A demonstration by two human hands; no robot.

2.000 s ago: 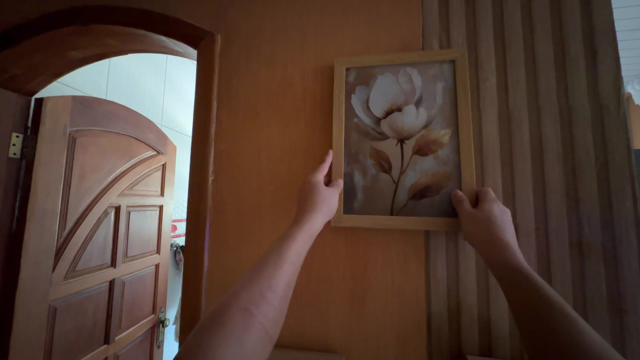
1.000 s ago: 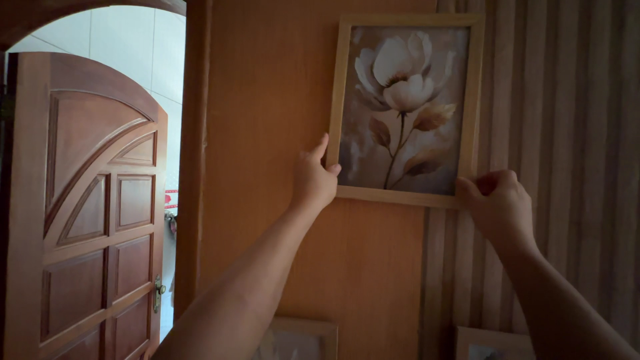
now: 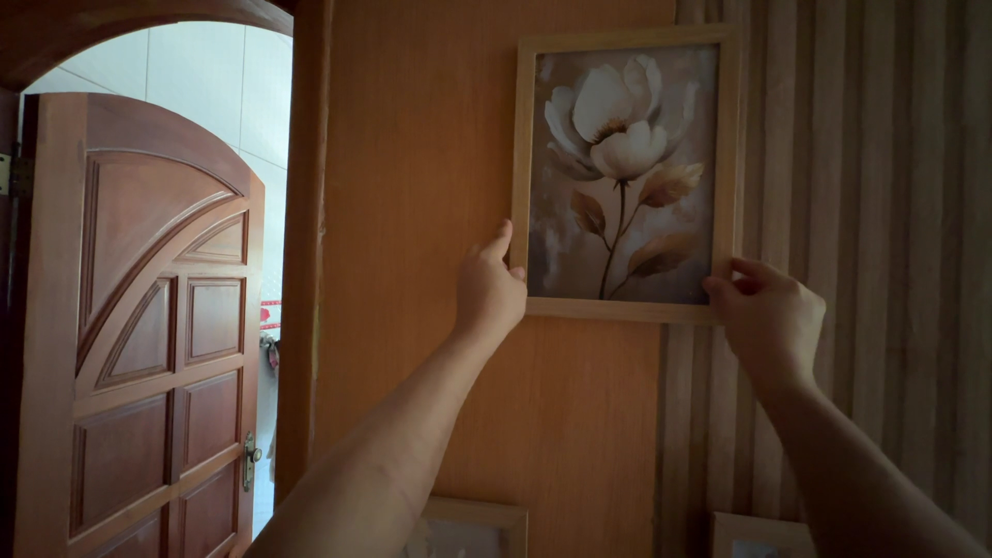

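A light wooden picture frame (image 3: 620, 311) with a painting of a white flower and brown leaves (image 3: 620, 170) rests against the wall, high up and right of centre. It looks slightly tilted. My left hand (image 3: 492, 287) is at its lower left edge, thumb and fingers around the side of the frame. At the lower right corner, my right hand (image 3: 771, 314) pinches the frame between thumb and fingers. The frame's back and whatever it rests on are hidden.
Behind the frame, a smooth wooden wall panel (image 3: 418, 194) meets vertical slats (image 3: 876, 232). Two more picture frames, one at lower centre (image 3: 477, 509) and one at lower right (image 3: 763, 527), show partly below. An arched wooden door (image 3: 124, 434) stands ajar at left, beside a tiled wall (image 3: 194, 70).
Both hands have stayed at the frame's lower sides. The fingers of my right hand have shifted from flatter along the corner to a pinch. The view has moved a little.
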